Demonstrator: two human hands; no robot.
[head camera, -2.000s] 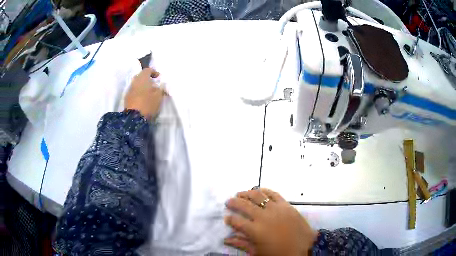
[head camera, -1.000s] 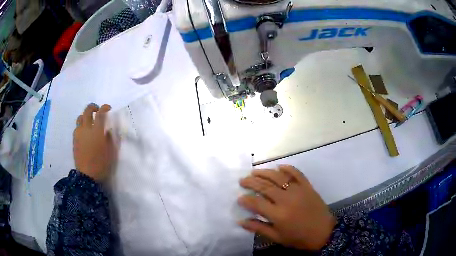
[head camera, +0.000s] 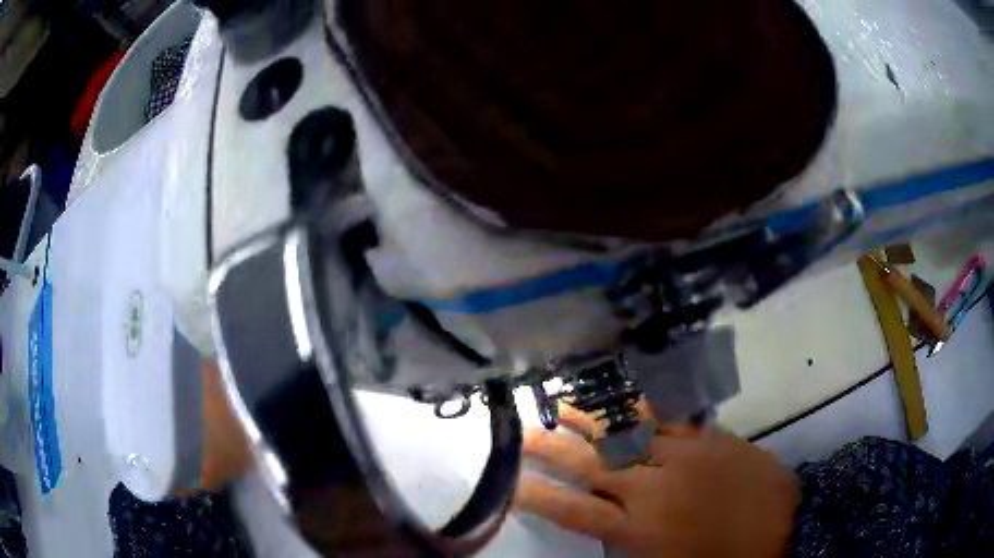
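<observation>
The white sewing machine head (head camera: 251, 153) fills the middle of the view, very close, with a brown oval pad (head camera: 610, 109) on it. Its shiny curved guard (head camera: 305, 381) and tension assembly (head camera: 610, 392) cover much of the work. White fabric (head camera: 420, 441) shows brightly lit below the head; its edges are hidden. My right hand (head camera: 676, 490) lies palm down at the lower right of it, fingers extended and apart, partly behind the tension parts. My left hand (head camera: 226, 425) shows only as a blurred strip behind the head; its fingers are hidden. The needle area is hidden.
Right of the head are a yellow-brown strip (head camera: 896, 349), a wooden-handled awl (head camera: 913, 303) and a small pink and blue tool (head camera: 961, 294). A white rounded machine part (head camera: 136, 381) stands at left. A blue strip (head camera: 41, 392) marks the left table.
The view has moved close over the machine head, which now covers most of the fabric. My left hand has gone mostly behind the head. My right hand is now partly under the tension parts.
</observation>
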